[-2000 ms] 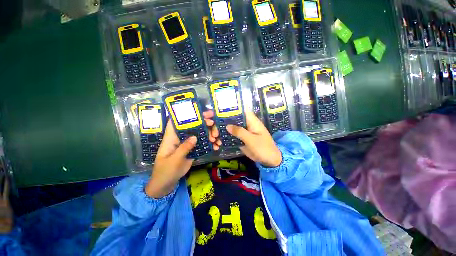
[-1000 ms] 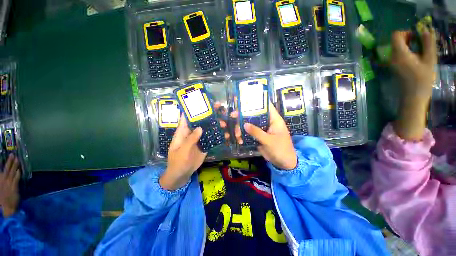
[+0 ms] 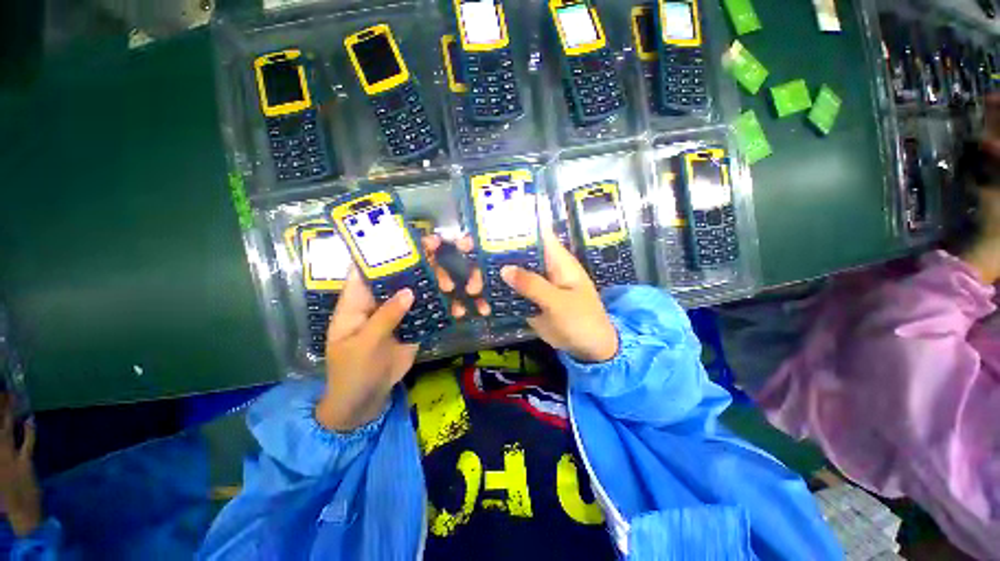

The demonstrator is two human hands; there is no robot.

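My left hand (image 3: 367,340) holds a keypad phone (image 3: 381,235), tilted, its thumb on the keypad. My right hand (image 3: 561,301) holds a second keypad phone (image 3: 507,210), more upright, its thumb on the upper keys. Both screens are lit white with small dark marks. The fingers curl behind the phones. Both phones are over the front row of a clear plastic tray (image 3: 713,287). Other yellow-framed phones lie in its pockets, some with lit screens, and two at the back left (image 3: 283,83) with dark screens.
Small green pieces (image 3: 788,98) lie on the green mat (image 3: 121,219) right of the tray. Another clear tray with dark phones (image 3: 932,66) is at the right edge. A person's pink sleeve (image 3: 877,373) is at right, and a person's hand (image 3: 20,460) at the left edge.
The lit screens of both held phones now show small dark marks. The left phone is tilted more. The neighbour's hand at right, over the green pieces one second ago, has moved to the right edge.
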